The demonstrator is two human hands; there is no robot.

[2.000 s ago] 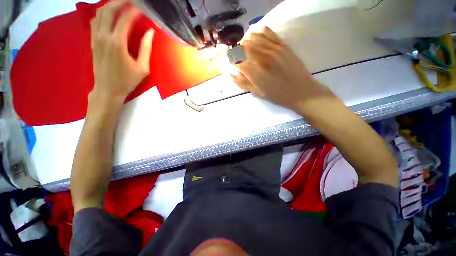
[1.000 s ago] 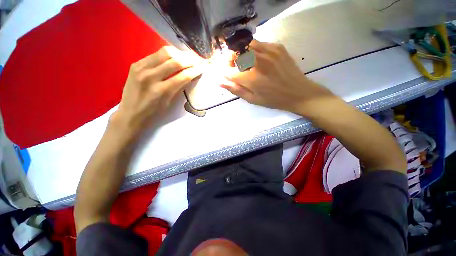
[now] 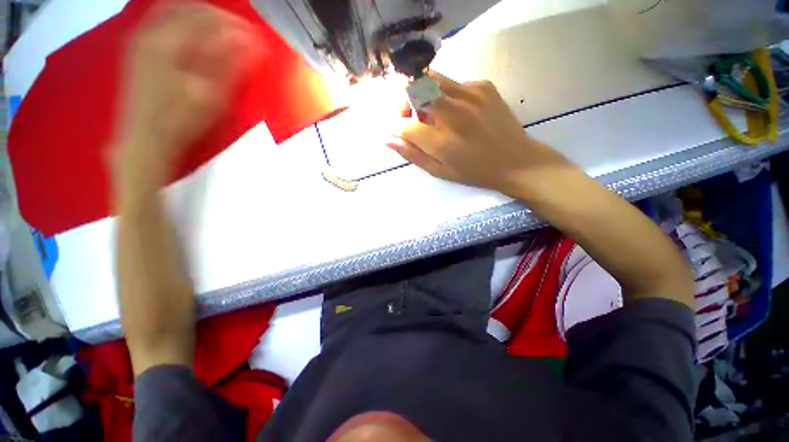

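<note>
A large red cut panel (image 3: 78,129) lies on the white table left of the needle, its stepped corner near the lamp glare. The sewing machine head (image 3: 346,30) stands over it; the presser foot and needle are lost in the glare. My left hand (image 3: 186,73) is over the panel, badly blurred; its grip cannot be made out. My right hand (image 3: 467,129) is just right of the needle beside the small grey block (image 3: 424,91), fingers bent, with a little red showing at the fingertips. Whether it grips cloth is unclear.
Scissors with yellow and green handles (image 3: 763,99) lie at the table's right end. The silver edge strip (image 3: 415,243) runs along the front. Red and pale pieces (image 3: 541,298) are below, near the lap. A blue crate (image 3: 761,250) with scraps stands lower right. Red bundles (image 3: 246,401) lie lower left.
My left hand has moved from beside the needle leftward and up over the panel. The panel's stepped corner is uncovered again. My right hand has stayed near the grey block.
</note>
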